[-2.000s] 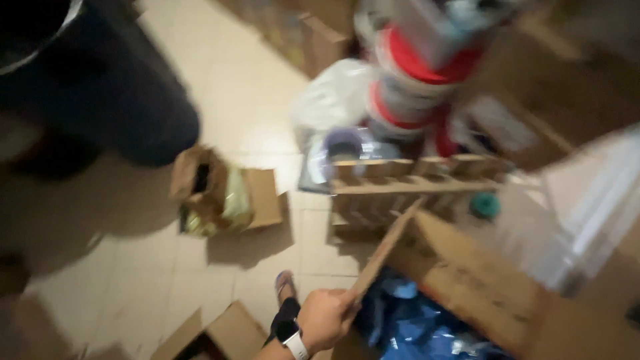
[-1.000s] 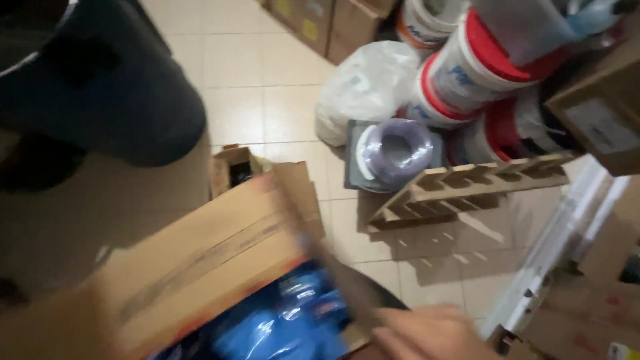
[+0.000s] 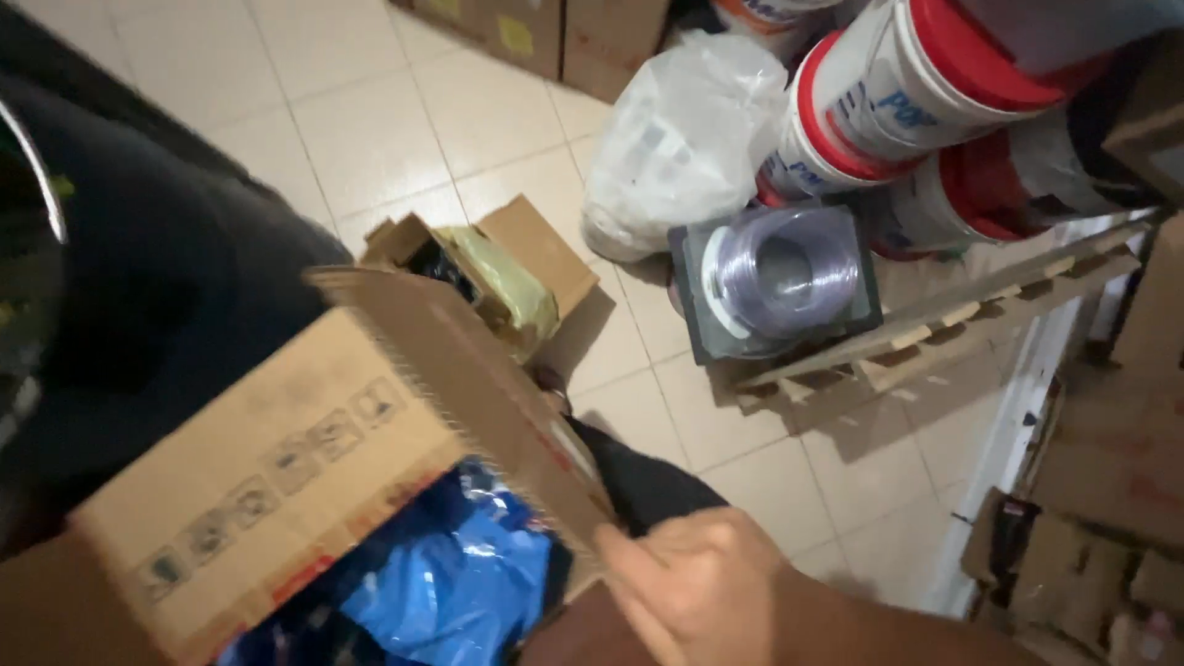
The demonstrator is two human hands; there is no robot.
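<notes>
My right hand [image 3: 698, 578] grips the edge of a raised flap on an open cardboard box [image 3: 268, 490]; the forearm comes in from the lower right. Inside the box lies shiny blue plastic wrapping [image 3: 462, 573], with darker things beneath it that I cannot make out. Printed handling symbols run along the large flap on the left. My left hand is out of view. Beyond the raised flap, a smaller open cardboard box [image 3: 546, 250] stands on the floor with a yellowish plastic bag [image 3: 509, 291] in it. Part of my dark-clothed leg [image 3: 638, 476] shows behind the flap.
A large dark bin [image 3: 185, 240] stands at the left. Toward the upper right are a white plastic bag [image 3: 684, 139], a coil of clear tubing [image 3: 795, 268], red-lidded buckets [image 3: 879, 102] and a slotted wooden rack [image 3: 943, 319]. More cartons [image 3: 1110, 462] are at the right.
The box with blue plastic was at the lower right two seconds ago and is now at the lower left. A hand wearing a watch, seen then at its flap, is gone from view.
</notes>
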